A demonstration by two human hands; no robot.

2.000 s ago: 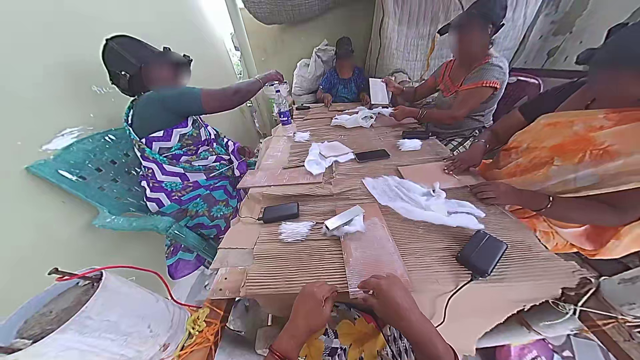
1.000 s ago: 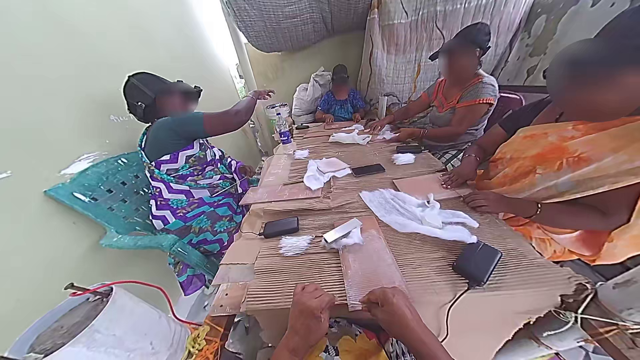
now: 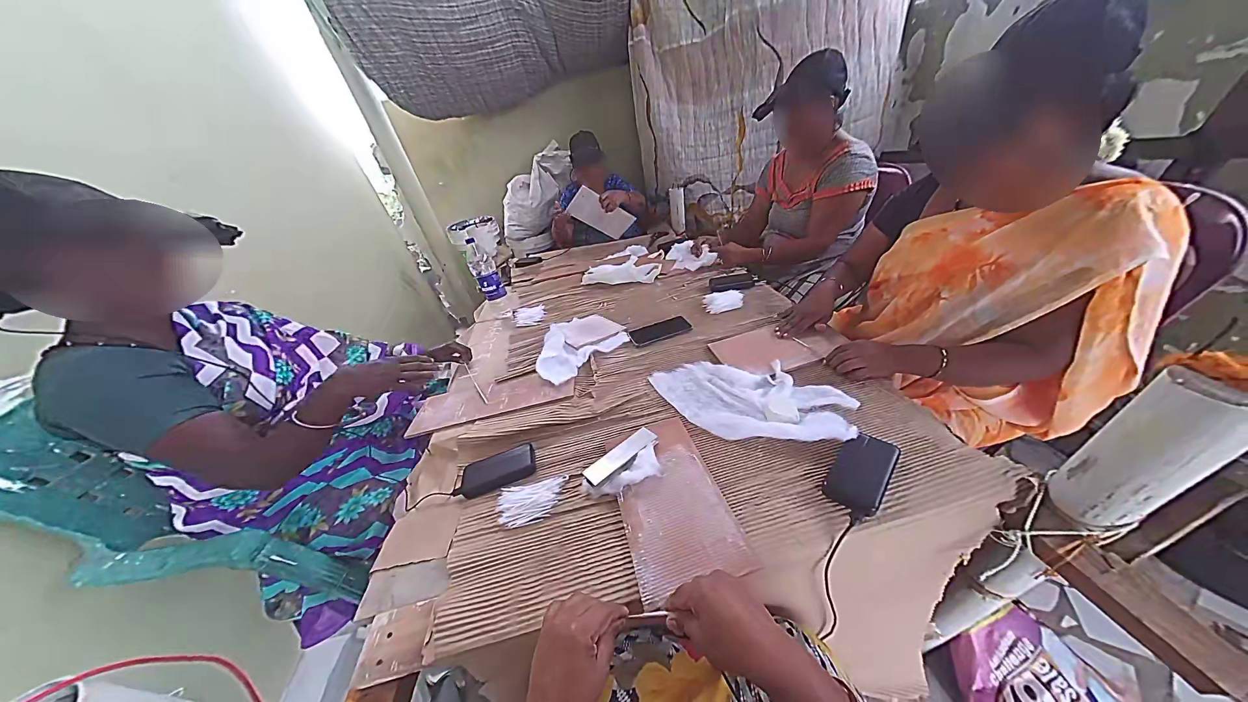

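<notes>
At the near table edge, my left hand and my right hand are closed on the two ends of a thin, light rod-like piece. What it is exactly cannot be told. Just beyond lies a flat tan board with a clear, shiny covering. At its far end a pale rectangular block rests on white cotton. Left of that is a bundle of thin white cotton wicks.
Corrugated cardboard covers the table. Black power banks lie left and right, both with cables. White cloth, a phone and a bottle are farther off. Several people sit around.
The person on the left has lowered a raised arm to the table edge. The person at the far end now holds up a pale sheet. My hands stay near the table's edge.
</notes>
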